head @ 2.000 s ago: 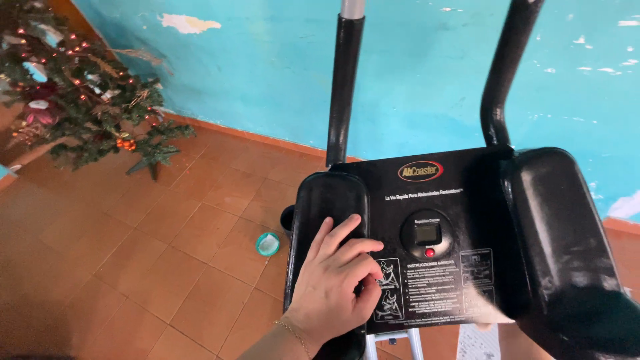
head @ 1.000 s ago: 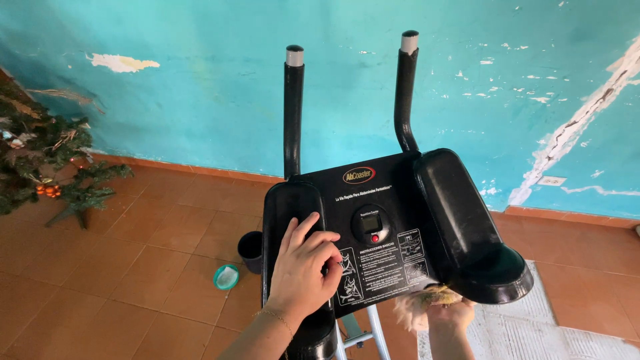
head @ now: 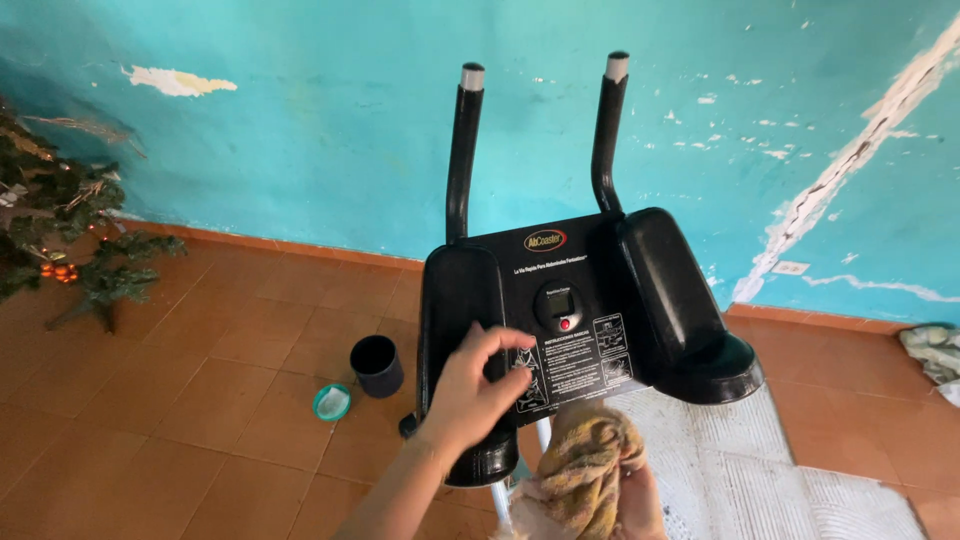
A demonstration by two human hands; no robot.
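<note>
An exercise machine's black console panel [head: 577,262], with a small display and a red button, stands between two black padded armrests. My left hand [head: 476,390] is over the near part of the left armrest [head: 461,285], thumb and forefinger apart, holding nothing. Below the panel's lower edge, my right hand [head: 637,499] holds a bunched yellow-brown cloth [head: 589,469]; the cloth hides part of that hand. The right armrest [head: 671,285] has no hand on it. Two black-gripped handles, the left handle [head: 464,165] and the right handle [head: 609,142], rise behind the panel.
On the tiled floor [head: 225,405] stand a dark cup [head: 377,366] and a small green-rimmed lid or dish [head: 331,403]. A decorated Christmas tree [head: 82,217] is at the left. Behind the machine is a turquoise wall [head: 322,150]; a crumpled cloth or bag [head: 934,356] lies at the far right.
My right hand, out of view two seconds ago, has come in with the cloth and now shows more of it below the panel. The view has shifted and takes in more of the right side.
</note>
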